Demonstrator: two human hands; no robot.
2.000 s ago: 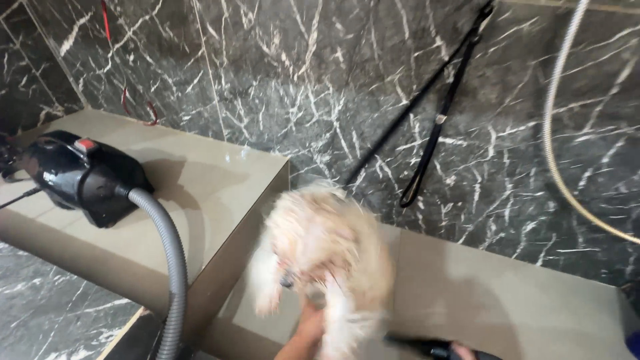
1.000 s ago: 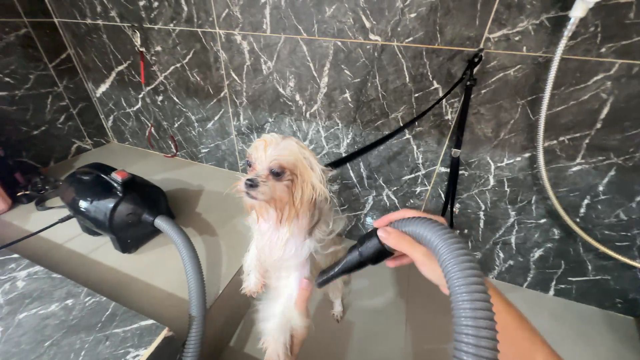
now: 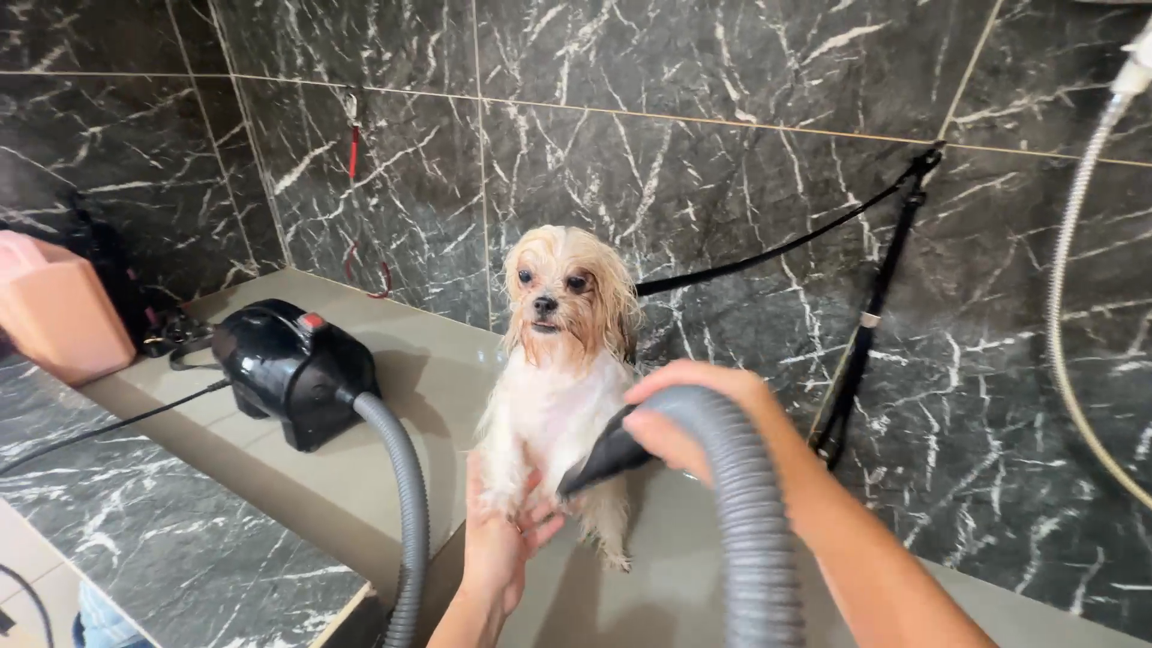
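Observation:
A small wet dog (image 3: 562, 387) with white and tan fur is propped upright, facing the camera, a black leash (image 3: 765, 256) running from its neck to the wall. My left hand (image 3: 508, 531) is under its front paws, palm up, fingers partly spread, supporting them. My right hand (image 3: 702, 414) grips the black nozzle (image 3: 605, 461) of a pet dryer where it joins the grey corrugated hose (image 3: 751, 522). The nozzle tip points down and left, close to the dog's lower chest and front leg. The black dryer body (image 3: 292, 369) stands on the raised ledge at left, its hose curving down.
An orange-pink plastic container (image 3: 58, 306) stands at the far left beside dark items. A red cord (image 3: 354, 153) hangs on the marble wall (image 3: 576, 162). At right hangs a metal shower hose (image 3: 1062, 297). A black power cable (image 3: 117, 423) crosses the ledge.
The dog has turned its head from the left toward the camera. My left hand, largely hidden behind the dog one second ago, now shows under its front paws. The nozzle is still near its body.

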